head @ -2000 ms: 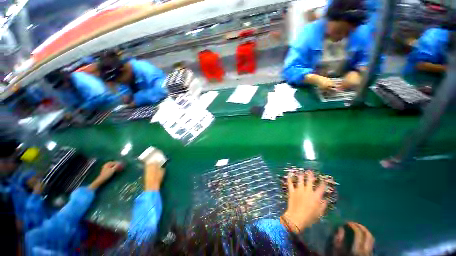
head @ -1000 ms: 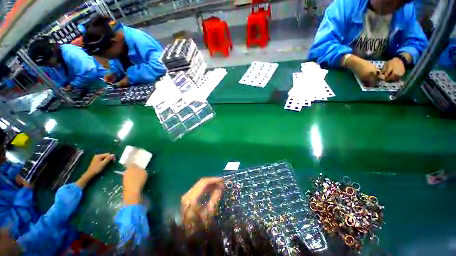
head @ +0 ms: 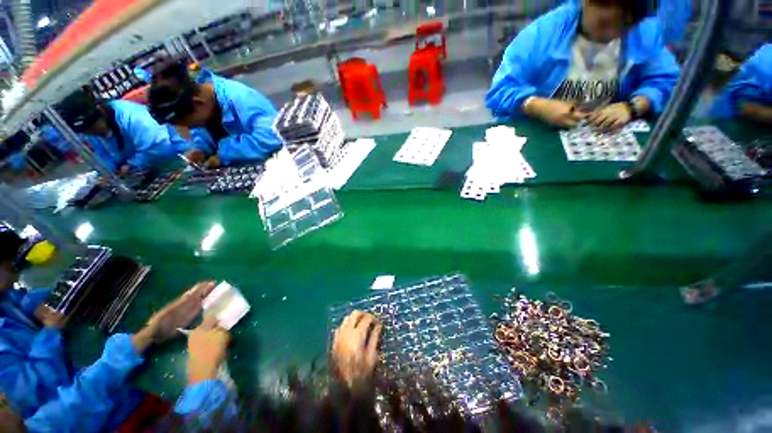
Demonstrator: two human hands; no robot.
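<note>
A clear blister tray (head: 432, 309) with many small pockets lies in front of me, with small ring parts in it. A loose pile of copper-toned and silvery ring parts (head: 554, 342) lies against its right side. My left hand (head: 357, 345) is over the tray's left edge with fingers curled. Whether it pinches a part cannot be told. Dark hair covers the bottom edge of the picture and hides part of the tray. My right hand is not in view. A small white scrap (head: 383, 282) lies above the tray.
At left, a neighbour's hands hold a white packet (head: 227, 305) beside stacked black trays (head: 118, 292). Across the green bench (head: 423, 224) lie perforated white sheets (head: 422, 145), a large-pocket clear tray (head: 300, 216) and layered stacks. People in blue work there. A metal post (head: 690, 101) stands at right.
My left hand was on the pile two seconds ago, then moved left to the tray's left edge, where it remains. The other hand at the lower right has left view. The neighbour's hands have come together at the packet.
</note>
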